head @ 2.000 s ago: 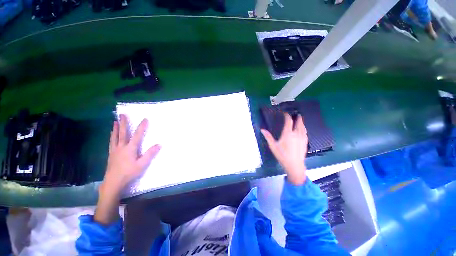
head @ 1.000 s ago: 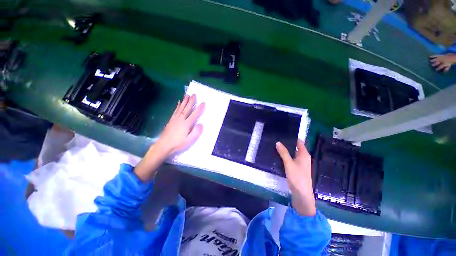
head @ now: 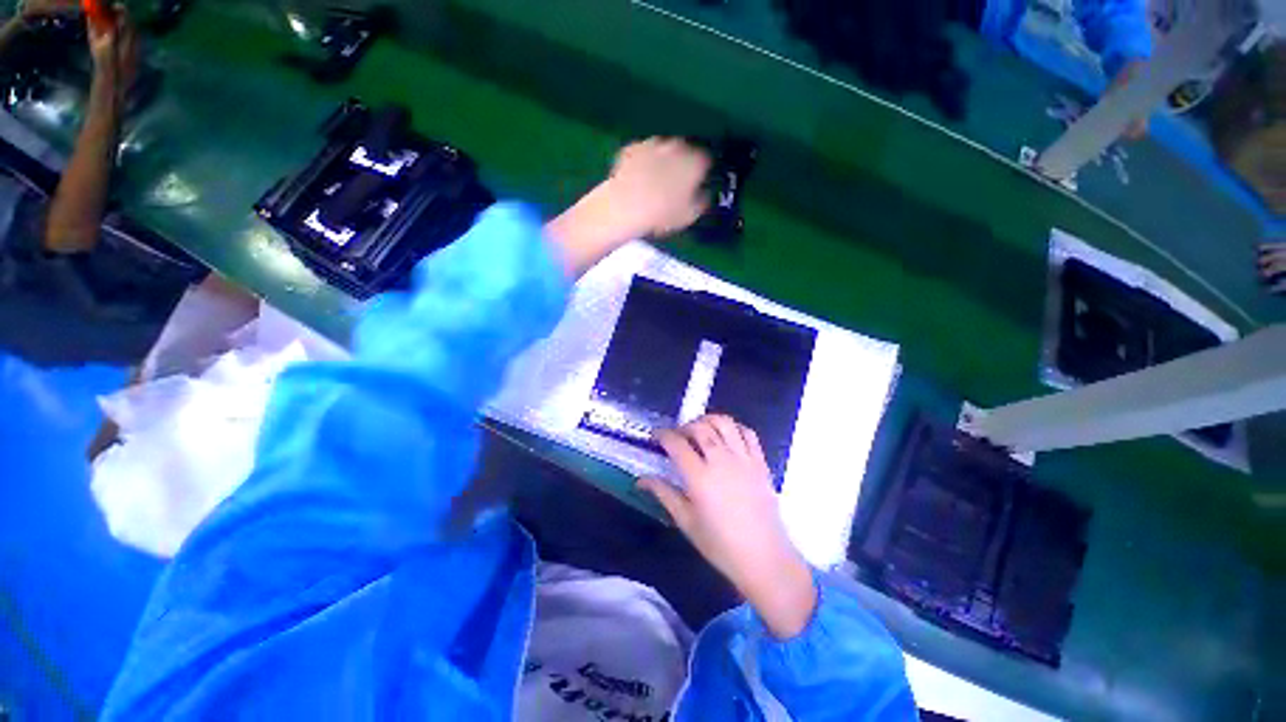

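Observation:
A near-square black plastic panel [head: 755, 374] with a pale strip down its middle lies on a white foam sheet [head: 855, 423]. My right hand [head: 726, 487] rests on the panel's near edge, fingers bent; whether it grips the edge is unclear. My left hand [head: 660, 184] is stretched beyond the sheet, at a small black bracket assembly [head: 733, 186]. The left hand is slightly blurred and its fingertips are hidden, so its hold on the bracket cannot be told.
Stacked black frames [head: 370, 205] stand at left, stacked black panels [head: 973, 543] at right. A pale metal upright [head: 1142, 402] crosses the right side, before an assembled unit [head: 1135, 322] on its sheet. White sheets [head: 191, 451] hang at lower left. Other people's arms show at upper left and right.
My left hand has left the foam sheet and reached forward to the black bracket. My right hand has moved from the panel's right side to its near edge. The view has shifted slightly.

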